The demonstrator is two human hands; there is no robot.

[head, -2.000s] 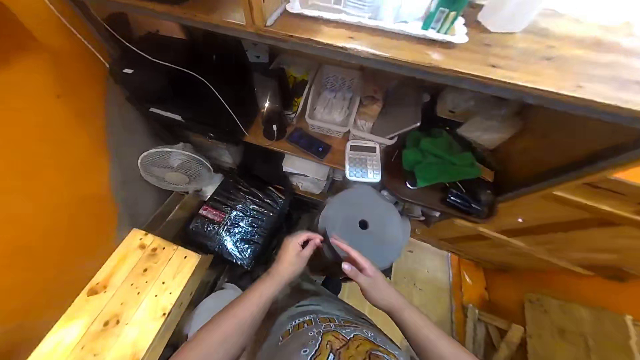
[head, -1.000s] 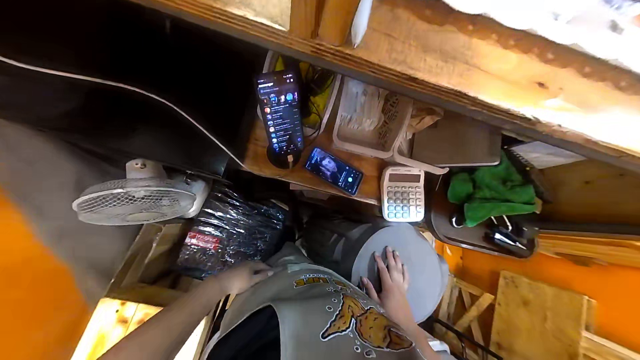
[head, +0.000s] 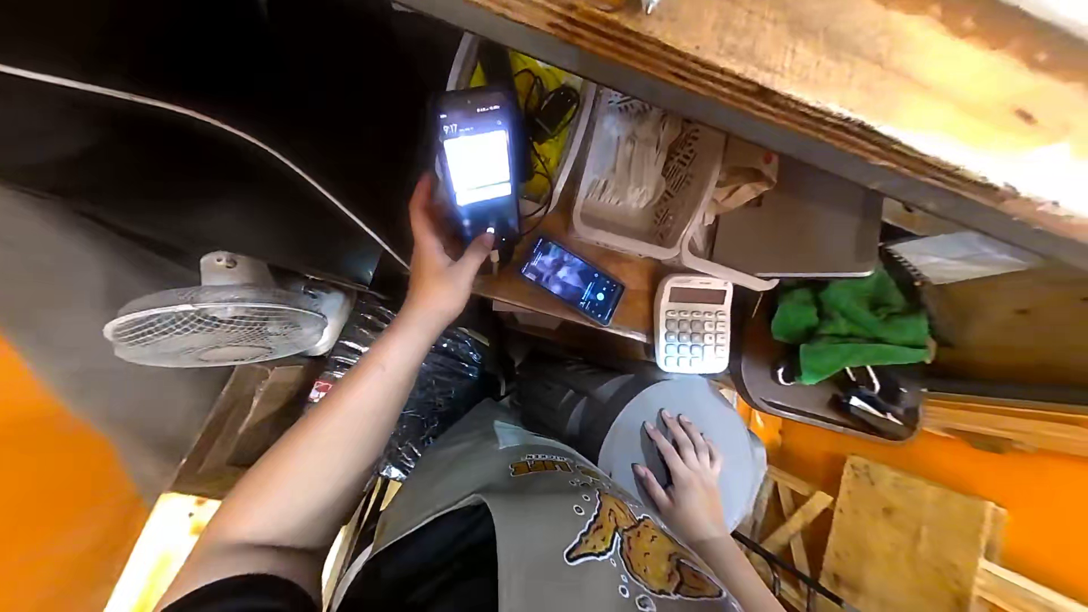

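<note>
My left hand grips the lower end of an upright smartphone with a lit screen, the thumb over its bottom edge. A second smartphone, also lit, lies on the wooden shelf to the right of that hand. Beside it is a white calculator. My right hand rests palm down, fingers a little spread, on the round grey lid of a dark container, holding nothing.
Plastic baskets, one with wrapped items, stand behind the phones. On a dark tray lies a green cloth. A white fan and a black-wrapped bundle are at left. The wooden counter edge overhangs the shelf.
My left hand has moved from near my lap up to the upright phone and taken hold of it. The phone's screen has changed. My right hand stays on the grey lid.
</note>
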